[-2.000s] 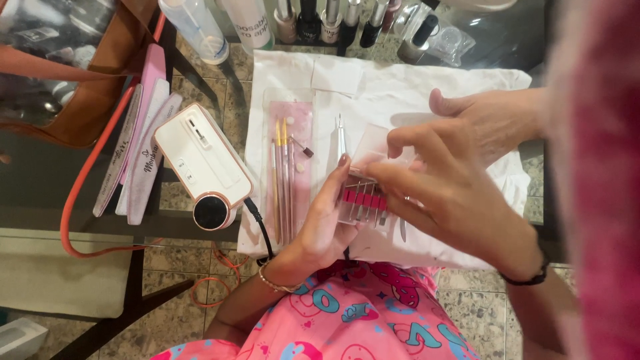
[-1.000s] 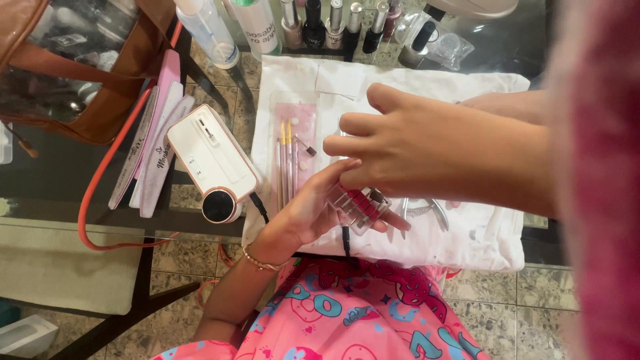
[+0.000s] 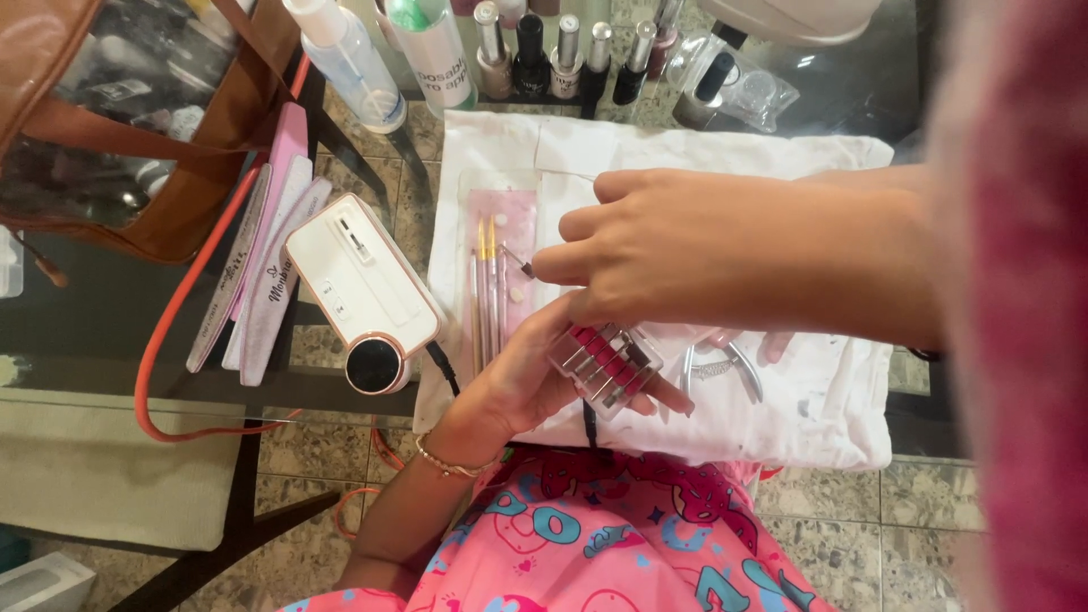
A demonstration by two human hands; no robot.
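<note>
My left hand (image 3: 531,374), with a bracelet at the wrist, holds a small clear case of metal nail drill bits with pink inserts (image 3: 608,365), tilted over the white towel (image 3: 816,416). My right hand (image 3: 654,242) reaches in from the right, fingers curled, just above the case; its thumb and anything in its grasp are hidden. Cuticle nippers (image 3: 752,378) lie on the towel right of the case. Thin brushes with gold ferrules (image 3: 491,289) rest on a pink-lined tray (image 3: 527,208), with a small metal bit (image 3: 516,259) beside them. Another person's hand (image 3: 778,344) is mostly hidden behind my right arm.
A white portable nail drill unit (image 3: 365,272) with a black knob and cable sits left of the towel. Nail files (image 3: 272,255), an orange cord (image 3: 153,365) and a brown bag (image 3: 161,221) are farther left. Bottles (image 3: 353,72) and nail polishes (image 3: 565,64) line the back.
My right hand has come up and across, its forearm now covering much of the towel and the other person's hand. My left hand still holds the case, now tilted differently than two seconds ago.
</note>
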